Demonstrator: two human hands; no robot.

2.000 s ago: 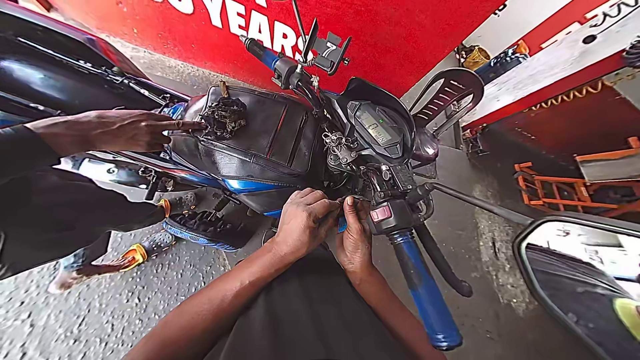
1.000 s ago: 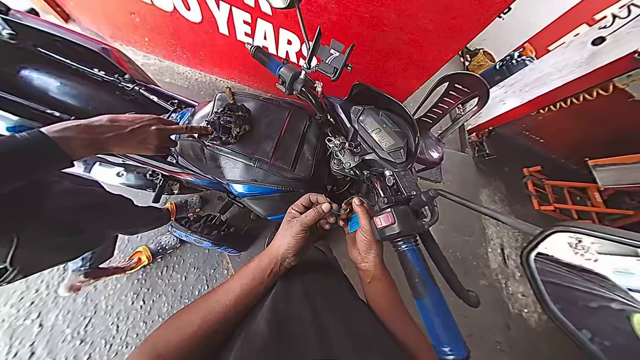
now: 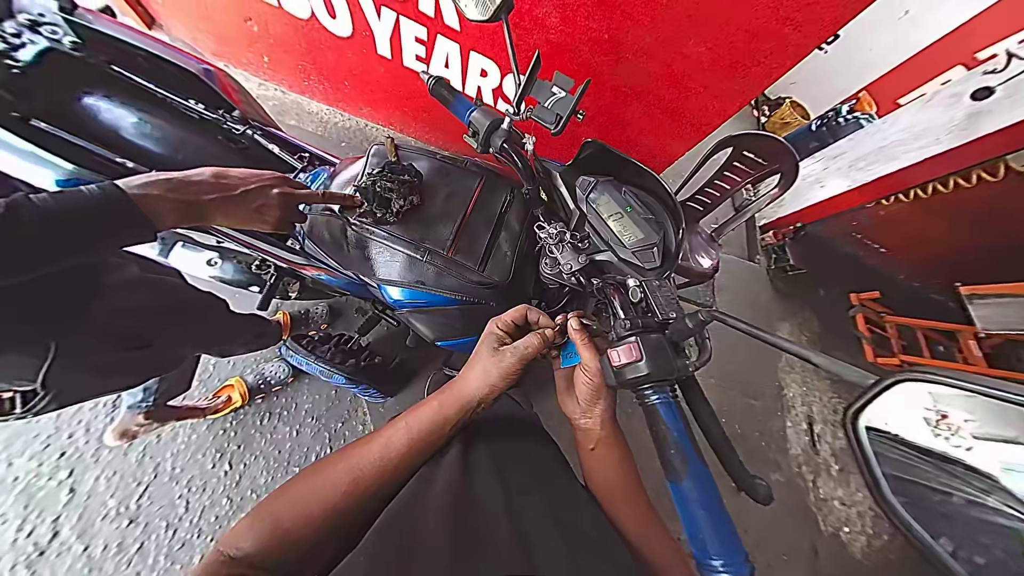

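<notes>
My left hand (image 3: 508,352) and my right hand (image 3: 584,372) meet beside the motorcycle's handlebar switch housing (image 3: 640,362). Between their fingertips is a small thin thing, perhaps wire, too small to name. A small blue tag (image 3: 570,354) shows against my right hand's fingers. Just right of my hands are the red switch (image 3: 625,354) and the blue handlebar grip (image 3: 692,480). Above them lie the key area with a metal chain (image 3: 556,236) and the lit instrument display (image 3: 622,216). A dark, tangled clump (image 3: 390,190) rests on the black tank cover (image 3: 428,232).
At the left, another person's hand (image 3: 232,196) points at the clump, a finger close to it. A mirror (image 3: 944,464) juts out at the lower right, with a brake lever (image 3: 724,444) beside the grip. An orange metal frame (image 3: 920,336) stands at the right; a red wall (image 3: 624,72) rises behind.
My hands stay together near the switch housing while their fingers shift. The blue tag shows more plainly than two seconds ago. The other person's pointing hand remains by the clump.
</notes>
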